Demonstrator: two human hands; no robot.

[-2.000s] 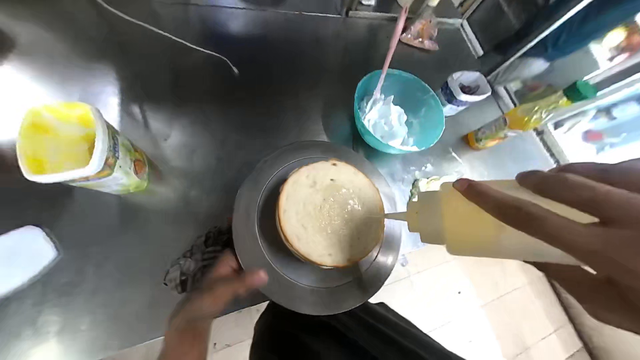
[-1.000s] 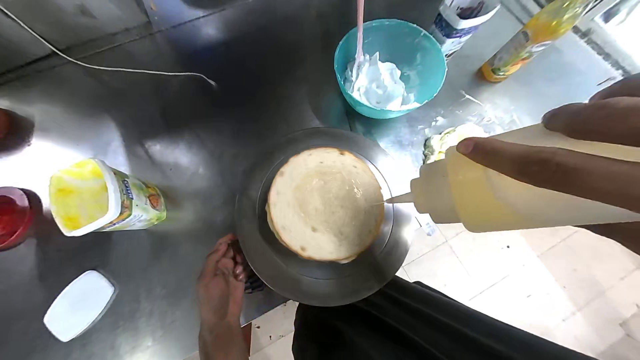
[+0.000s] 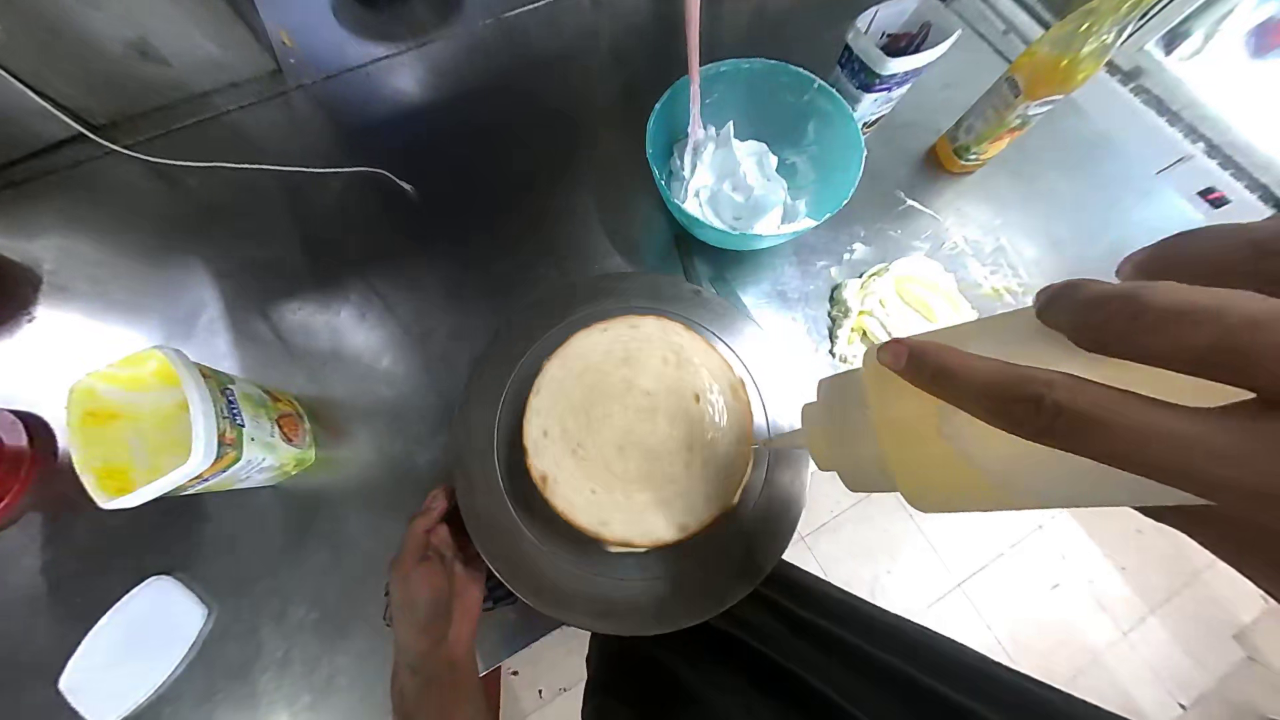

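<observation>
A round pale cake layer [image 3: 638, 432] lies on a grey metal turntable plate [image 3: 620, 600] at the counter's front edge. Wet, shiny liquid shows on the right part of its top. My right hand [image 3: 1130, 390] grips a translucent plastic squeeze bottle [image 3: 930, 430] with pale yellow liquid, tilted on its side, its nozzle at the cake's right edge. My left hand [image 3: 437, 590] is at the lower left rim of the plate, fingers curled against it; its fingertips are partly hidden, so its grip on the rim cannot be fully seen.
A teal bowl [image 3: 825, 150] holds white cream and a pink-handled utensil. Behind stand a plastic tub [image 3: 870, 75] and a bottle of orange drink [image 3: 1020, 95]. At left are a yellow-smeared tub [image 3: 205, 425], a white lid [image 3: 135, 645] and a red container [image 3: 12, 460]. A crumpled smeared wrapper [image 3: 900, 300] lies at right.
My left hand, spread and blurred beside the plate two seconds ago, is now curled at its rim. The wet sheen now shows toward the cake's right side. The view has shifted.
</observation>
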